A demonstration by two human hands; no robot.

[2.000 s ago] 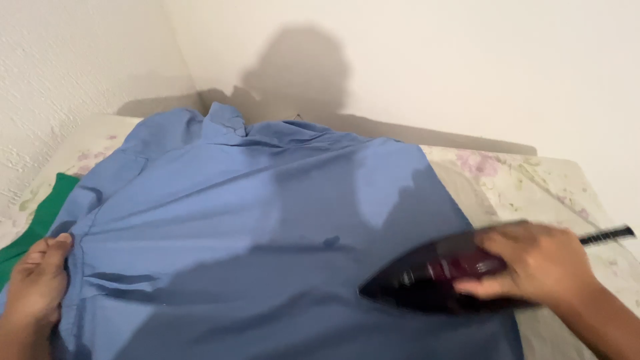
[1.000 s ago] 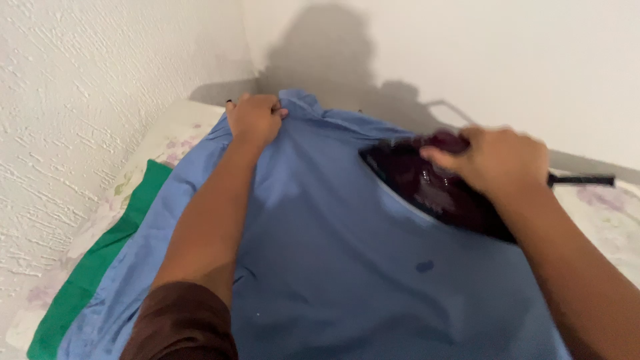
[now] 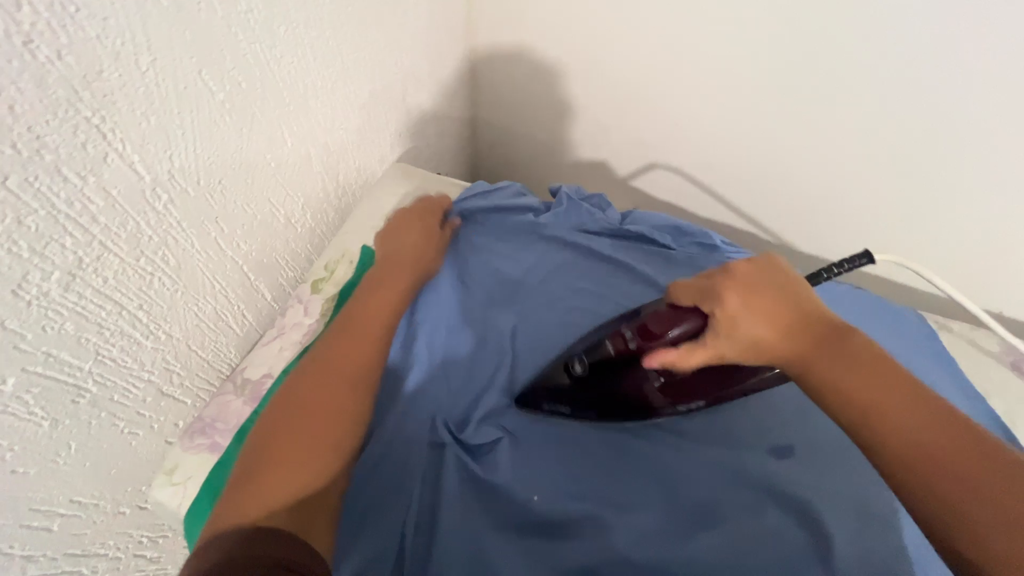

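Note:
A blue cloth garment (image 3: 608, 496) lies spread over the padded surface, wrinkled near its far edge and just left of the iron's tip. My right hand (image 3: 744, 320) grips the handle of a dark red and black clothes iron (image 3: 608, 376), which rests on the garment with its tip pointing left. My left hand (image 3: 416, 236) is at the garment's far left edge, its fingers closed on the fabric. A small dark spot (image 3: 781, 452) shows on the garment to the right of the iron.
The padded surface has a floral cover (image 3: 232, 408). Green fabric (image 3: 210, 498) lies along its left side, under my left arm. A textured white wall (image 3: 160, 240) stands at left, a smooth wall (image 3: 760, 104) behind. The iron's white cord (image 3: 944, 290) runs off to the right.
My left hand has gone from the garment's near left side to its far left edge. The iron, in my right hand, has moved over the garment, and since one second ago it has come left and nearer.

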